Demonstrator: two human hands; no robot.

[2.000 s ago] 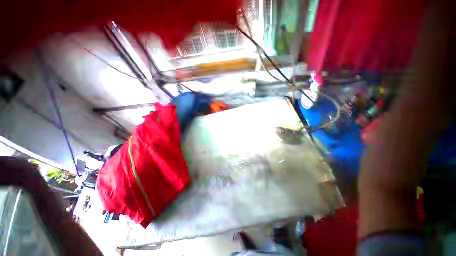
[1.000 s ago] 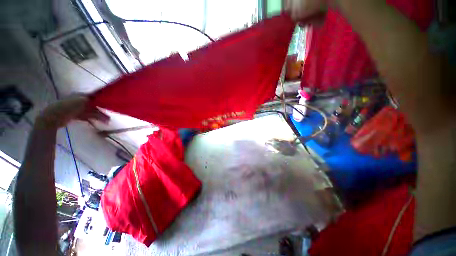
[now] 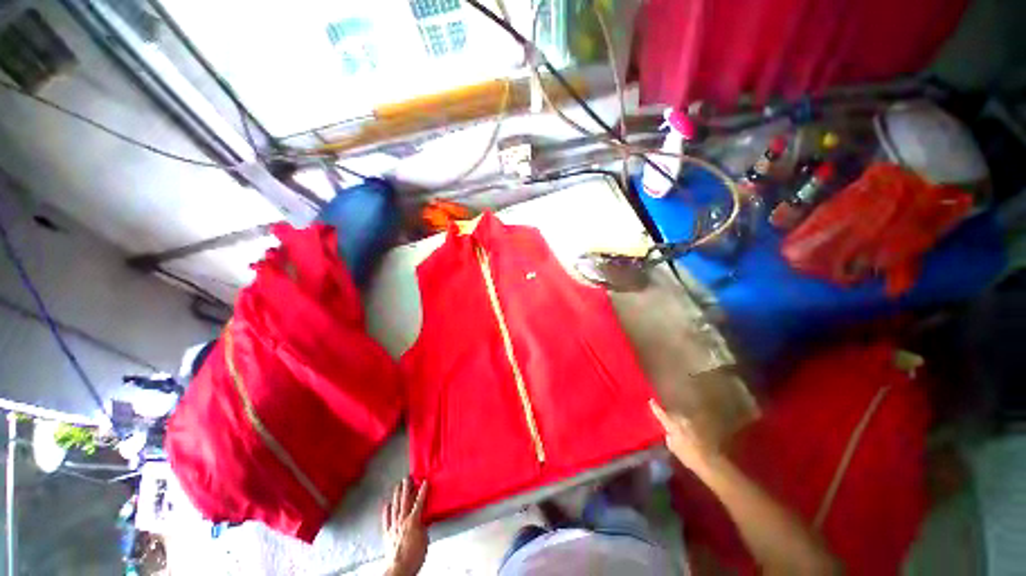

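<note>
A red sleeveless vest [image 3: 568,366] lies flat on the grey-white pressing table [image 3: 394,298], its yellow-gold zipper running down the middle and its collar at the far end. My left hand [image 3: 406,527] is at the vest's lower left hem corner, with fingers spread and seemingly flat. My right hand [image 3: 684,433] is at the lower right hem corner; whether it grips the cloth is unclear. The steam iron [image 3: 613,268] rests on the table beyond the vest's right armhole.
A heap of red vests [image 3: 287,388] covers the table's left. More red vests [image 3: 838,450] lie lower at right. A spray bottle [image 3: 666,155], other bottles and an orange-red bag [image 3: 872,225] stand on the blue surface [image 3: 788,290]. A blue bolster [image 3: 362,225] is at the back left.
The red vest held up between my raised hands now lies flat on the table. Both hands have come down to its near hem corners.
</note>
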